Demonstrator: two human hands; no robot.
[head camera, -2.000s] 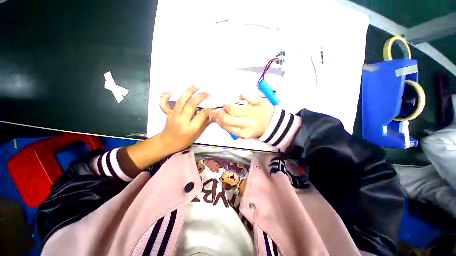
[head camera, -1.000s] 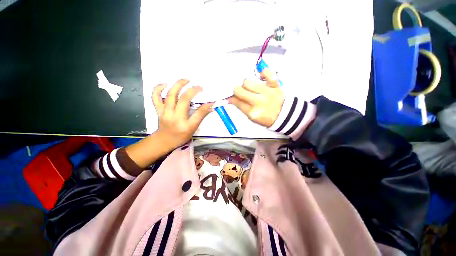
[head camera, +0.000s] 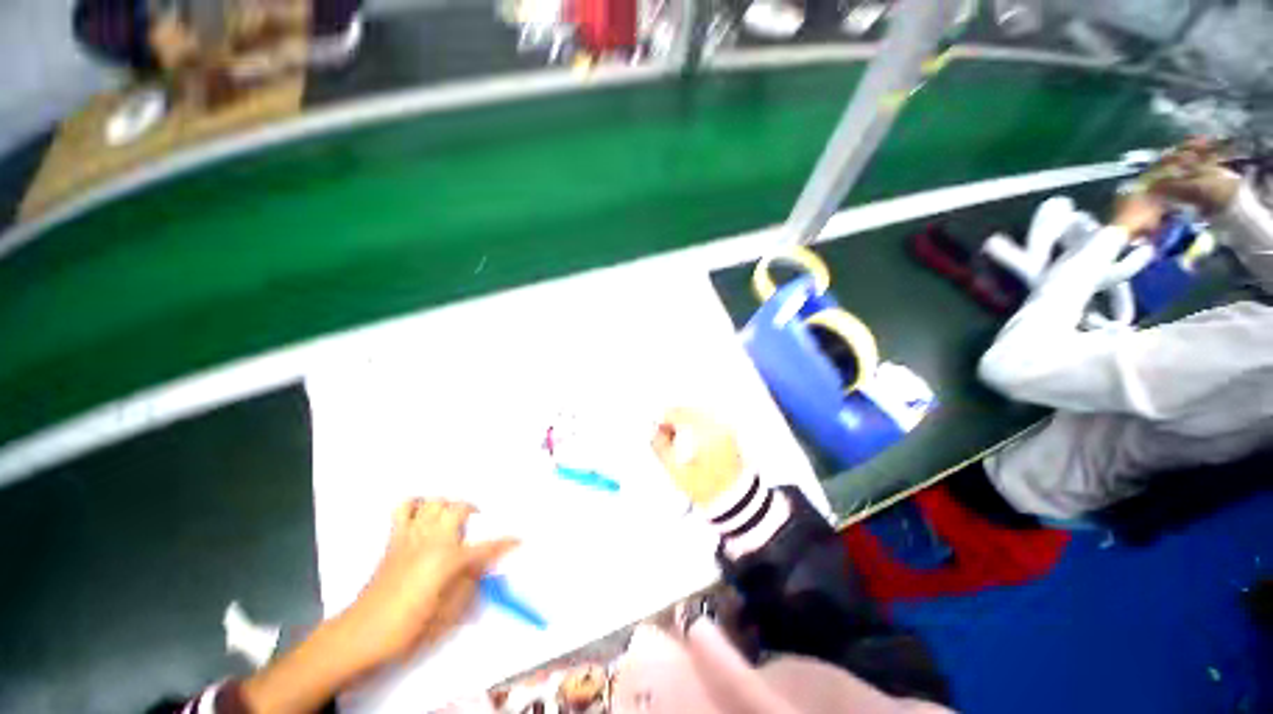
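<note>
The frame is blurred. My left hand (head camera: 426, 569) lies low on the white sheet (head camera: 391, 433), thumb spread out to the right. A blue battery cell (head camera: 512, 600) lies just below the thumb; whether the fingers hold a white part cannot be seen. A second blue cell (head camera: 586, 479) lies mid-sheet, with reddish wires (head camera: 550, 441) at its upper left end. My right hand (head camera: 702, 458) is at the sheet's right side, right of that cell, fingers curled; any grip is unclear.
A blue tape dispenser (head camera: 817, 374) with cream rolls stands at the right. A white scrap (head camera: 251, 635) lies at the left. The green conveyor (head camera: 419, 209) runs beyond the pale rail. A person (head camera: 1117, 349) in white sleeves works at the right.
The view has swung up and right, bringing the conveyor and another person into view. My right hand has moved away from my left, off the wired cell toward the dispenser side.
</note>
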